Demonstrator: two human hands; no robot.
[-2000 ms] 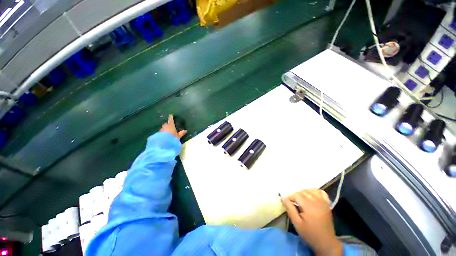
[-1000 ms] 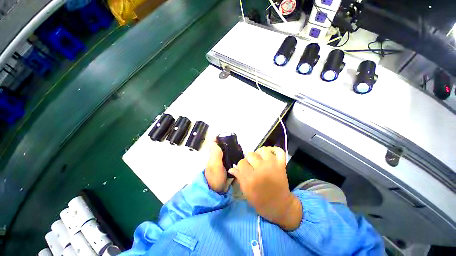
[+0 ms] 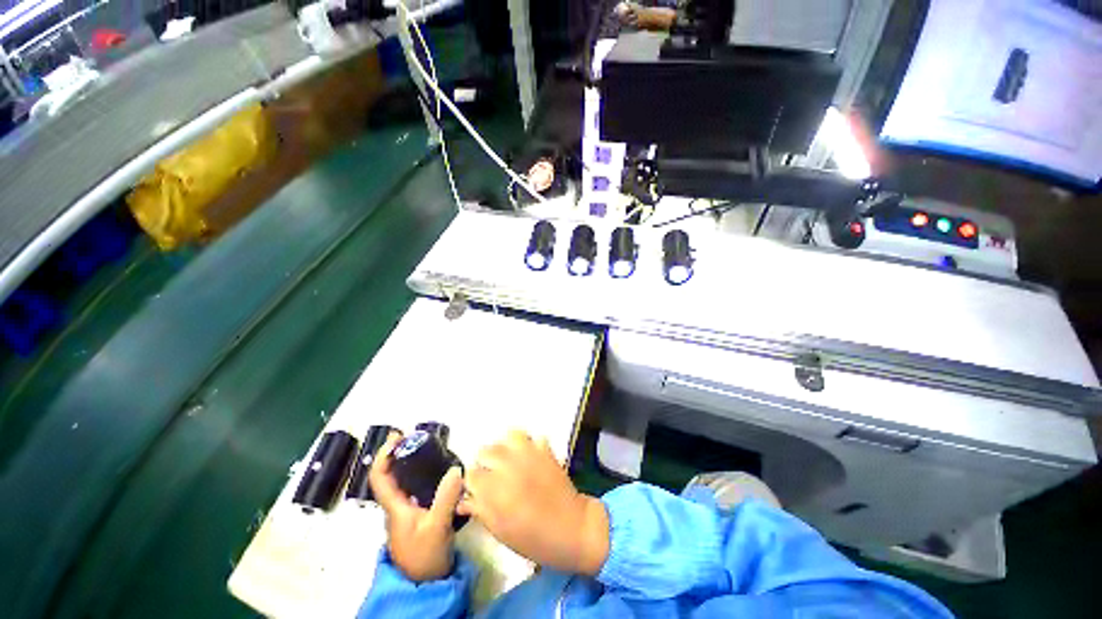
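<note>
My left hand [image 3: 417, 522] is closed around a black cylindrical housing [image 3: 423, 469], with its round end facing up. My right hand [image 3: 526, 502] is at the housing's right side, fingertips pinched together; whether they hold a small tool is hidden. On the cream-white work board [image 3: 471, 375], a black housing [image 3: 325, 469] with a pale spot lies at the left. Another black housing [image 3: 372, 460] lies beside it, and a third is mostly hidden behind the held one.
Several black housings [image 3: 581, 250] stand in a row on the white machine table [image 3: 773, 302]. Metal clips [image 3: 454, 306] sit on its edge. Behind are a monitor [image 3: 719, 117], a power strip [image 3: 601, 181] and a control box [image 3: 924, 230]. A yellow bag [image 3: 199, 175] lies far left.
My left hand has come from the bench onto the board and taken hold of a housing. My right hand has moved in beside it. The view has swung up and right, showing more of the machine.
</note>
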